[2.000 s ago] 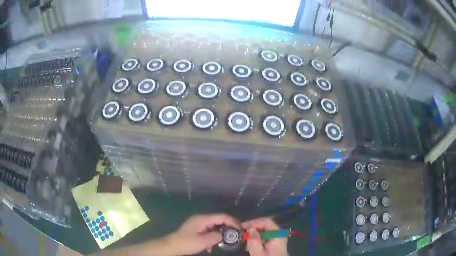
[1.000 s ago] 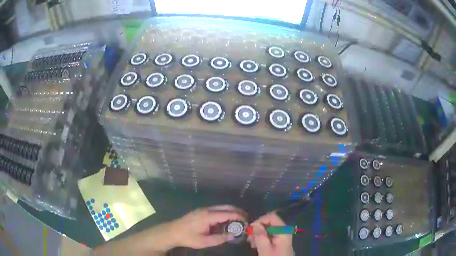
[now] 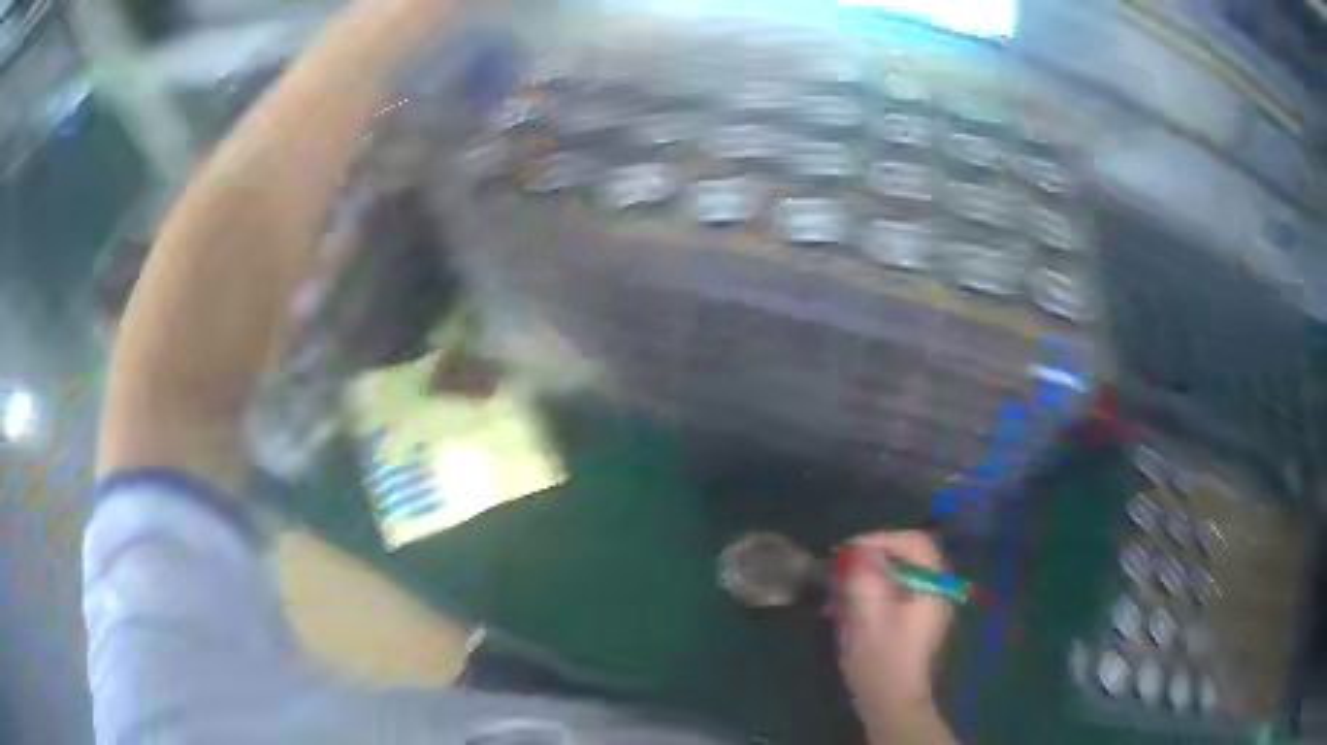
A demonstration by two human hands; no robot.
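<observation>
My right hand (image 3: 895, 604) holds the pen-sized test probe (image 3: 929, 581), red front to the left and green body to the right, over the green mat. Just left of the probe's front, a round brownish holder (image 3: 767, 569) lies on the mat; it is blurred, and I cannot tell whether a disc sits in it. My left arm reaches up along the left side to the top edge, where my left hand is out of the picture.
A tall central stack of clear trays (image 3: 699, 320) bears rows of blurred ringed discs. A low tray (image 3: 1259, 582) with discs lies at right. A yellow sticker sheet (image 3: 488, 476) with a brown pad (image 3: 463, 374) lies left. My arm partly covers the left trays (image 3: 349, 277).
My left hand has left the ringed disc and gone up out of view with the arm raised. The view has swung and blurred. My right hand still holds the probe.
</observation>
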